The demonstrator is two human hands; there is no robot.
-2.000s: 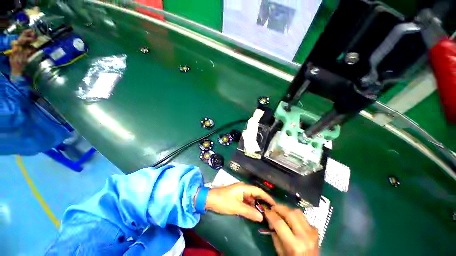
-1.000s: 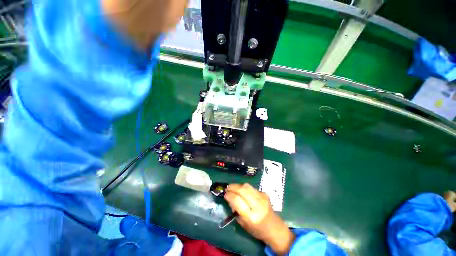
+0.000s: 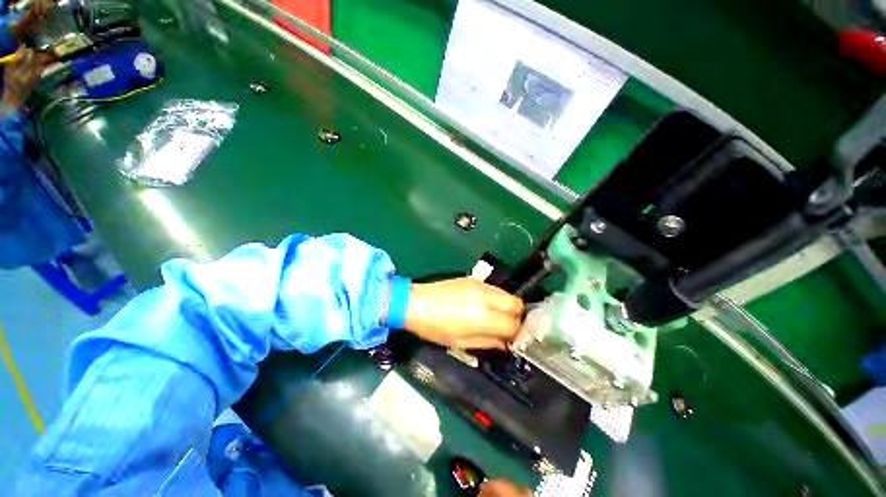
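The press fixture has a black base [image 3: 505,398], a pale green plate [image 3: 595,296] and a clear block [image 3: 583,351]. My left hand [image 3: 464,313] reaches in from the left, its fingertips at the front left of the clear block, over the dark recess. The fingertips are partly hidden, so what they hold cannot be told. A round black module [image 3: 467,474] is in front of the base. My right hand [image 3: 505,488] is cut off by the bottom edge. Only a small part shows, close beside that module.
White paper [image 3: 406,415] lies in front of the base. Sticker sheets [image 3: 614,421] lie to its right. Other modules [image 3: 465,221] are spread on the green bench [image 3: 282,184]. A clear plastic bag [image 3: 179,144] is at the far left, near another worker's sleeve [image 3: 39,194].
My left hand was raised high at the left; it is now down at the press recess. The view has turned left. My right hand and the module beside it now sit at the bottom edge.
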